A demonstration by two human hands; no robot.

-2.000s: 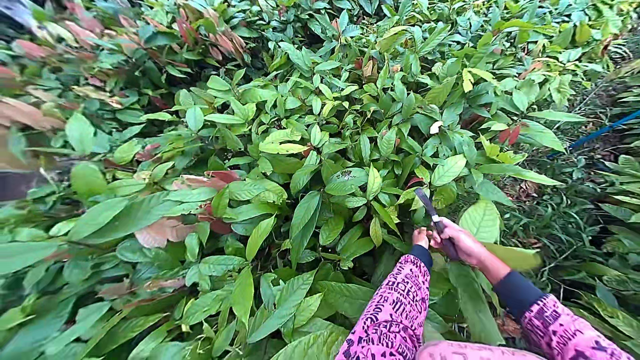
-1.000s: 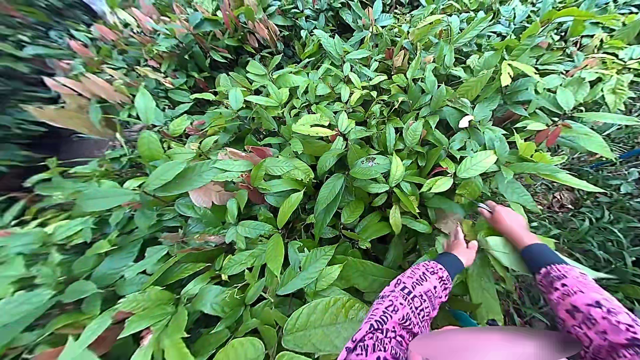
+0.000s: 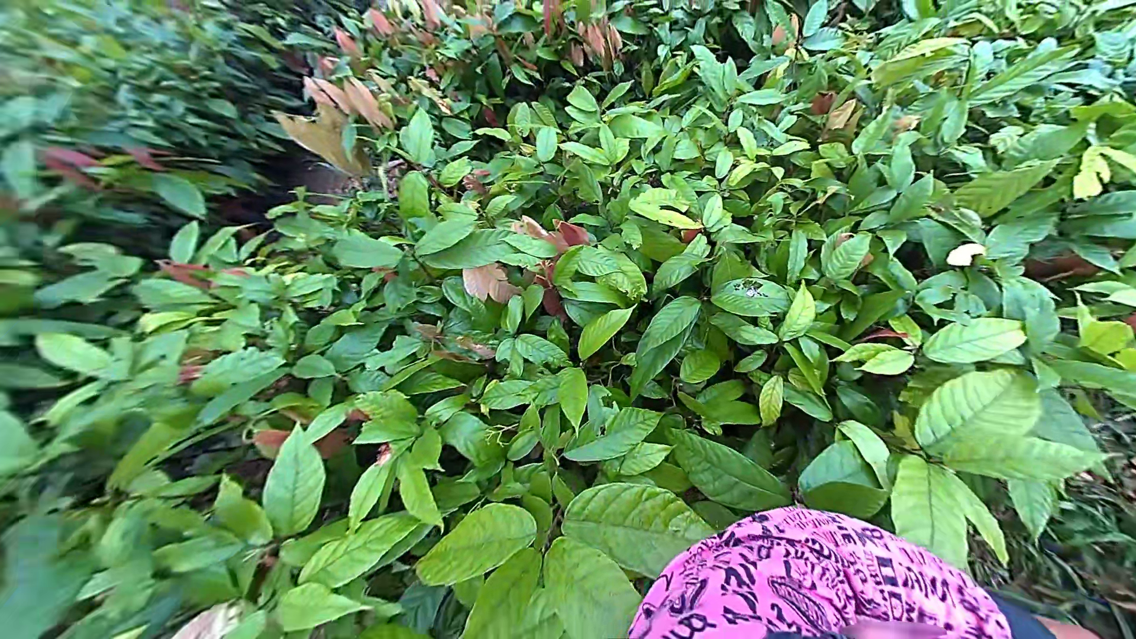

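A pink sleeve with black printed lettering (image 3: 816, 577) crosses the bottom right and ends in a dark cuff (image 3: 1021, 619). Past the cuff, only a sliver of skin of what appears to be my left hand (image 3: 1068, 629) shows at the bottom edge; its fingers and anything in them are hidden. My right hand is out of the picture. Broad green leaves (image 3: 976, 413) of a dense leafy plant stand just above the sleeve. More large, veined leaves (image 3: 635, 524) lie left of it.
Low leafy plants spread across the view. Reddish-brown leaves (image 3: 488, 282) show among the green ones, and a large tan leaf (image 3: 324, 138) stands at the upper left beside a dark gap. Grass and ground litter (image 3: 1105, 524) show at the right edge.
Both hands, earlier among the leaves at the right, have moved down, mostly or wholly out of view. The knife seen in my right hand two seconds ago no longer shows.
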